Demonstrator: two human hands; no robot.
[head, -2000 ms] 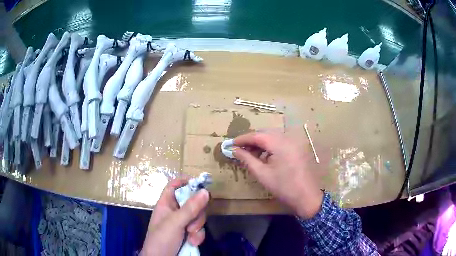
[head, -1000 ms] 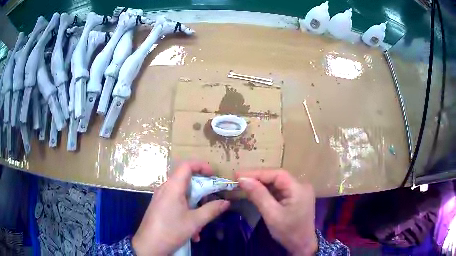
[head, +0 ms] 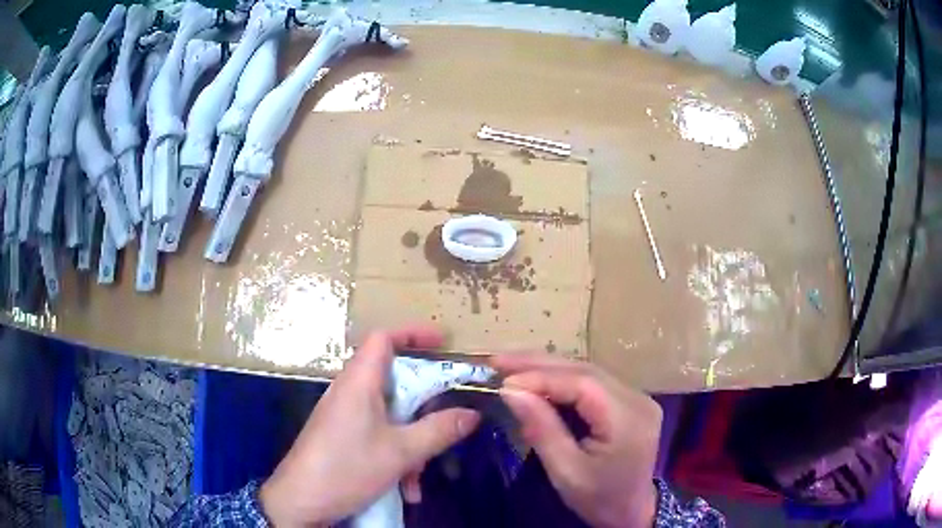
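Observation:
My left hand [head: 356, 438] is closed around a white leg assembly [head: 418, 384], whose knobbly foot end points right, at the table's front edge. My right hand [head: 578, 433] pinches a thin pale stick, likely a cotton swab [head: 477, 389], with its tip at the foot end; the tip itself is hard to make out. A small white oval dish [head: 478, 238] with liquid stands on the tan cardboard pad [head: 413, 299], among dark wet stains.
Many leg assemblies [head: 271, 113] lie piled at the left. Loose swabs [head: 651, 235] lie right of and behind the cardboard. White pointed bottles [head: 662, 26] stand at the back right. A blue bin [head: 198, 433] with grey pieces is below left. A dark cable hangs at the right.
My right hand has left the dish and come to the held foot end with the thin stick. My left hand has turned the leg so its foot end points right.

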